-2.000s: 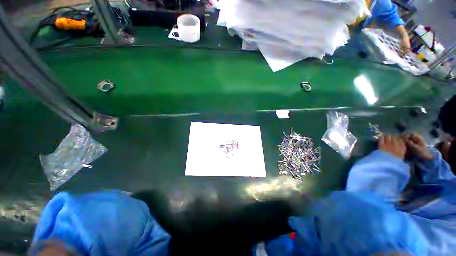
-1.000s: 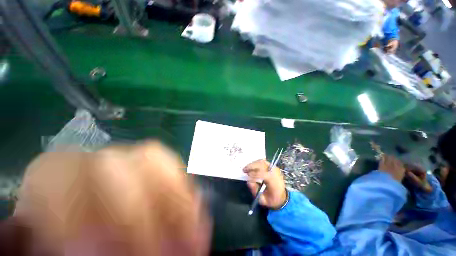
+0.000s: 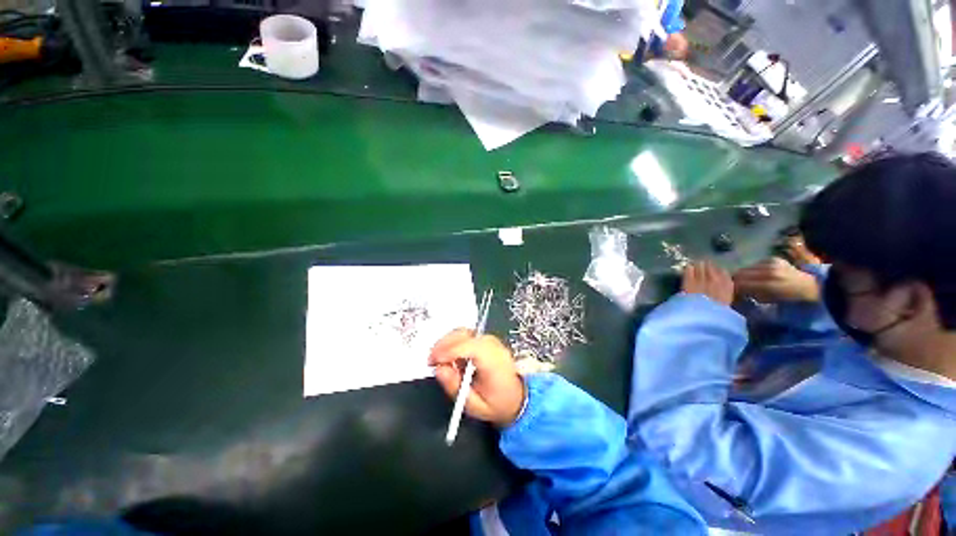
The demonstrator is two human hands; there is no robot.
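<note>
My right hand (image 3: 480, 379) holds silvery tweezers (image 3: 469, 375) between thumb and fingers, tips pointing up, over the right lower edge of the white paper sheet (image 3: 341, 356). A small scatter of thin metal pins (image 3: 409, 319) lies on the paper. A larger pin pile (image 3: 545, 316) lies on the dark bench just right of the paper and the tweezers. My left hand is not in view; only a bit of blue cloth shows at the bottom left edge.
A dark ring-shaped housing (image 3: 508, 181) lies on the green belt (image 3: 314, 168). Clear plastic bags lie left (image 3: 37, 366) and right (image 3: 613, 267). A white mug (image 3: 287, 48) and stacked sheets (image 3: 503, 63) stand beyond. A person in blue (image 3: 797, 398) works close on the right.
My right hand came into view with the tweezers and stays by the paper's edge. My left hand, large and blurred a second ago, has left the picture. The view has turned right.
</note>
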